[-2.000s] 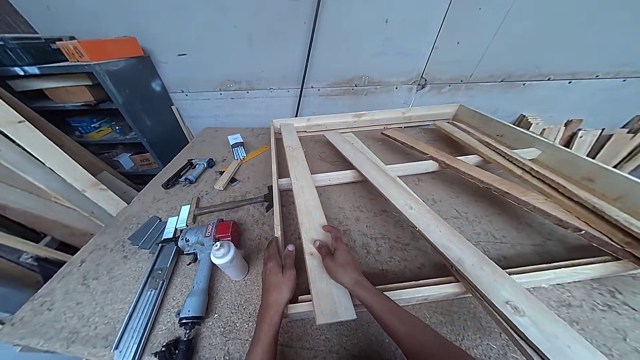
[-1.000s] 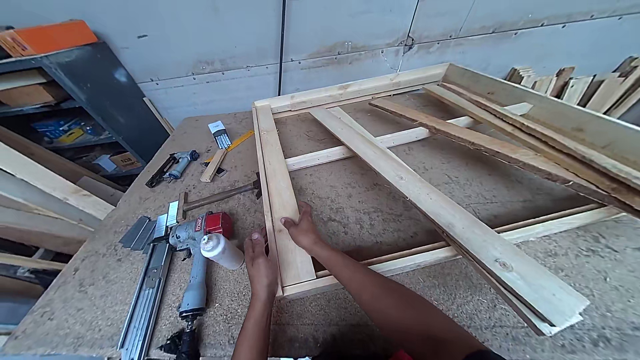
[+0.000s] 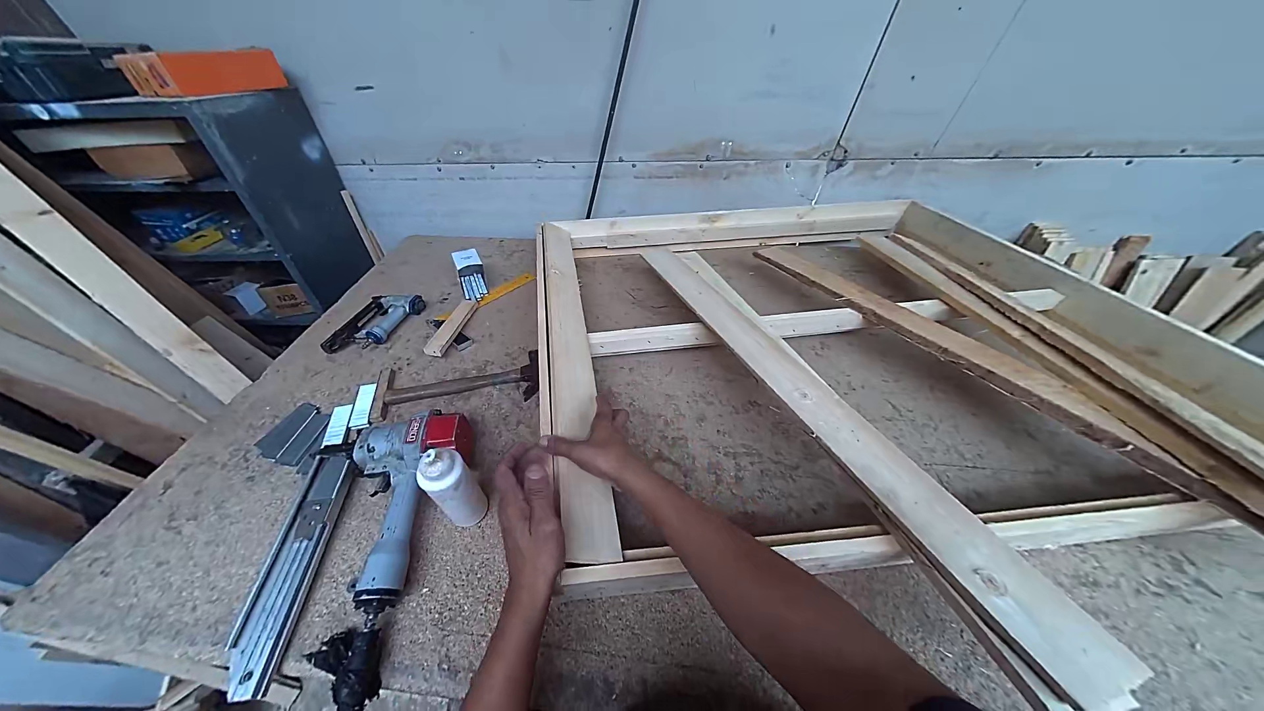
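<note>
A rectangular wooden frame [image 3: 741,225] with a crossbar [image 3: 652,339] lies on the chipboard workbench. A flat pine board [image 3: 571,326] lies inside its left edge, its near end at the front rail [image 3: 829,553]. My left hand [image 3: 530,509] presses against the outer side of the frame's left edge. My right hand [image 3: 599,444] spans the board, thumb toward the left edge and fingers on the board's inner side. A long loose board [image 3: 820,395] slants across the frame, and rough-edged boards [image 3: 987,370] lie to its right.
Left of my hands are a pneumatic nail gun [image 3: 395,513], a white plastic bottle [image 3: 452,488] and a hammer [image 3: 459,385]. Farther back lie a smaller nail gun [image 3: 380,321] and a yellow square [image 3: 507,288]. Timber leans at the left; a metal shelf [image 3: 257,178] stands behind.
The flat board has moved away from me; its near end overhung the front rail and now rests within the frame. My right hand has shifted to the left edge.
</note>
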